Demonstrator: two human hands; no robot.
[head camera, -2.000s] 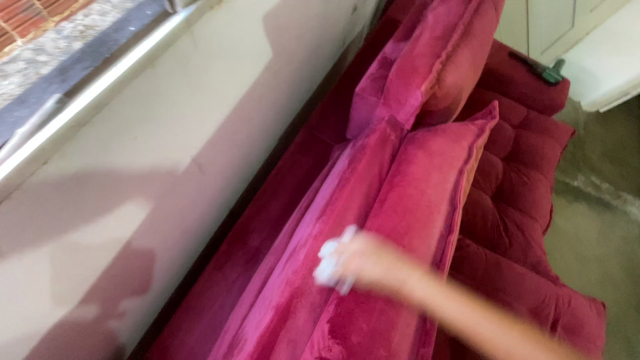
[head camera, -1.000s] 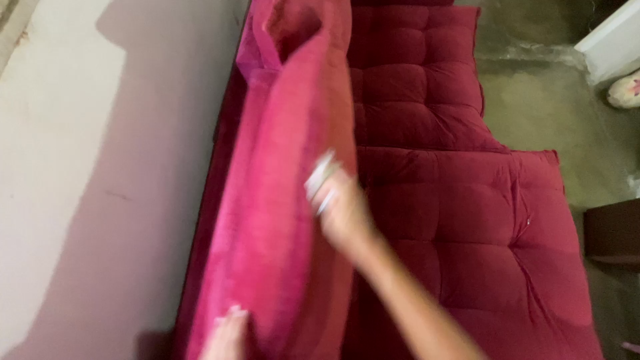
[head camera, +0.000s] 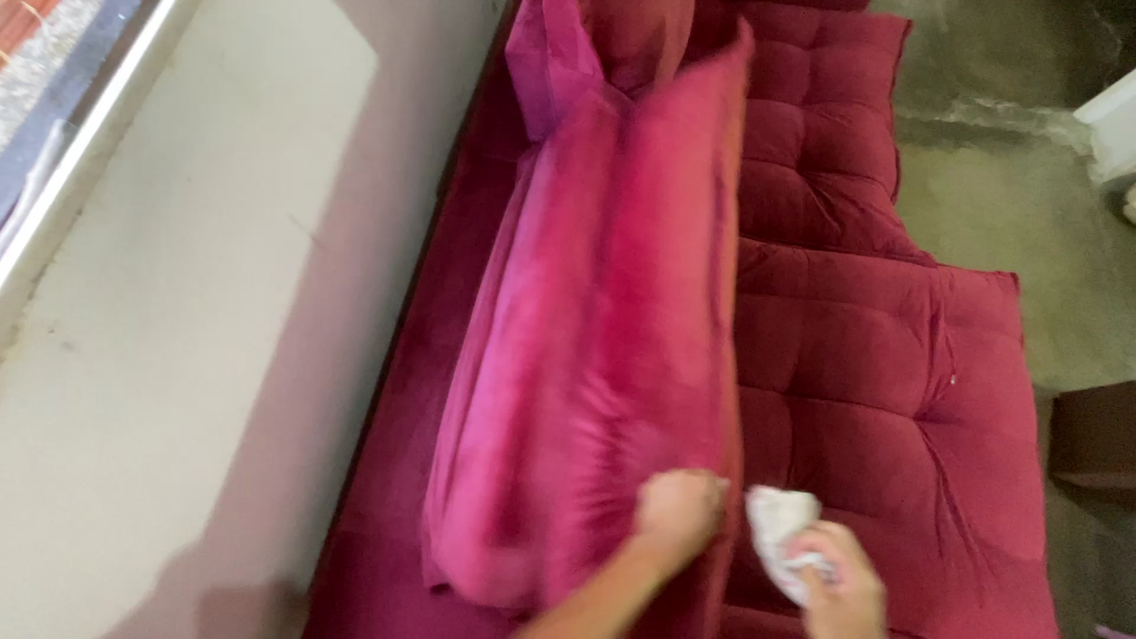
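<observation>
A long pink-red velvet back cushion (head camera: 657, 293) leans along the back of a matching sofa. My left hand (head camera: 682, 510) grips the cushion near its right-hand edge, low in the view, and the fabric wrinkles beside it. To the right, my right hand (head camera: 839, 568) holds a crumpled white cloth (head camera: 781, 532) over the tufted seat cushion (head camera: 870, 382), apart from the back cushion. Motion blurs both hands, and whether the cloth touches the seat cannot be told.
Behind the sofa runs a pale wall (head camera: 204, 293) with a window ledge at the upper left. Another back cushion (head camera: 550, 71) stands at the top. Beyond the seat lie the concrete floor (head camera: 985, 204) and a brown box-like object (head camera: 1096, 439) at the right.
My right hand with the cloth has moved off the top of the back cushion to its right side. My left hand, lower left on the cushion one second ago, now grips the cushion's right edge.
</observation>
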